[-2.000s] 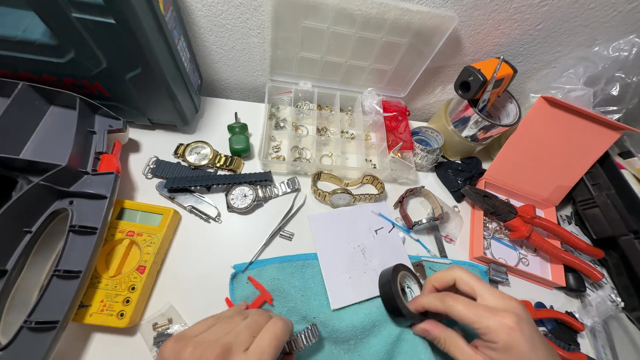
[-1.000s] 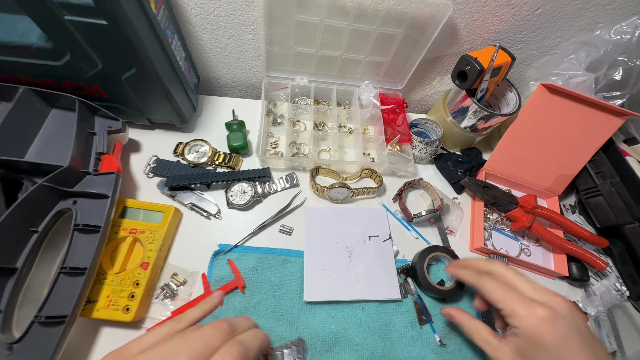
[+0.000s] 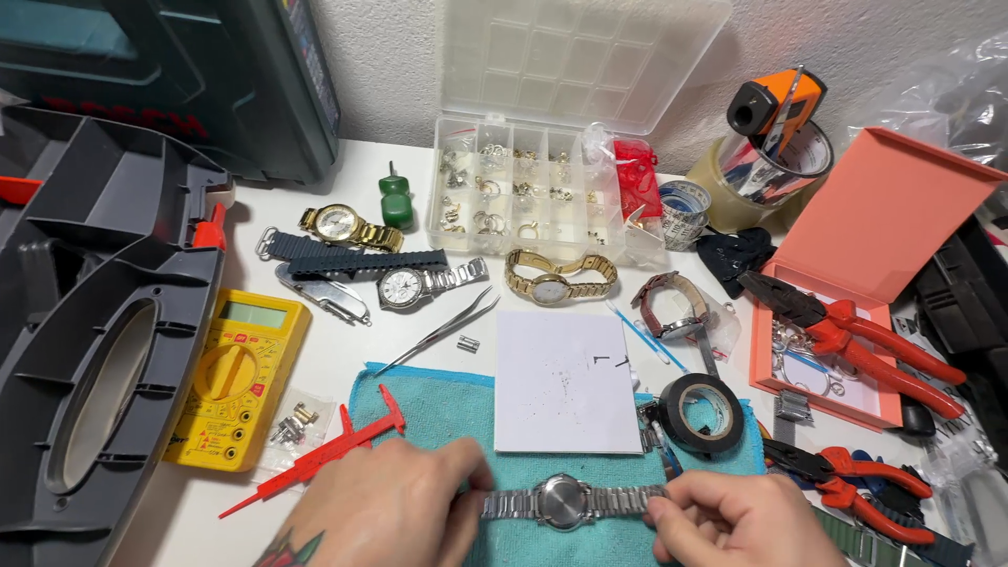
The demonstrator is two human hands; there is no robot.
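A steel wristwatch [image 3: 562,501] lies back up across the teal cloth [image 3: 441,394], its metal-link bracelet stretched out to both sides. My left hand [image 3: 394,504] grips the bracelet's left end between thumb and fingers. The right end is pinched in my right hand [image 3: 732,520]. Just above the watch sits a white paper pad [image 3: 563,386] with small dark specks and black marks. A roll of black tape [image 3: 702,415] lies flat at the pad's right. Beside my left hand is a red plastic caliper [image 3: 331,449]. Tweezers [image 3: 441,327] and a small metal bracelet link [image 3: 468,343] lie above the cloth.
At left are a yellow multimeter [image 3: 236,378] and a grey plastic tray [image 3: 102,331]. Several watches, including a gold-tone one [image 3: 549,288], lie behind the cloth. A clear compartment box [image 3: 543,197] stands open at the back. Red-handled pliers [image 3: 858,339] rest on a pink box [image 3: 882,213] at right.
The black tape, held in my right hand two seconds ago, was let go and lies beside the pad. The watch is now stretched between both hands; earlier it was mostly hidden by my left hand.
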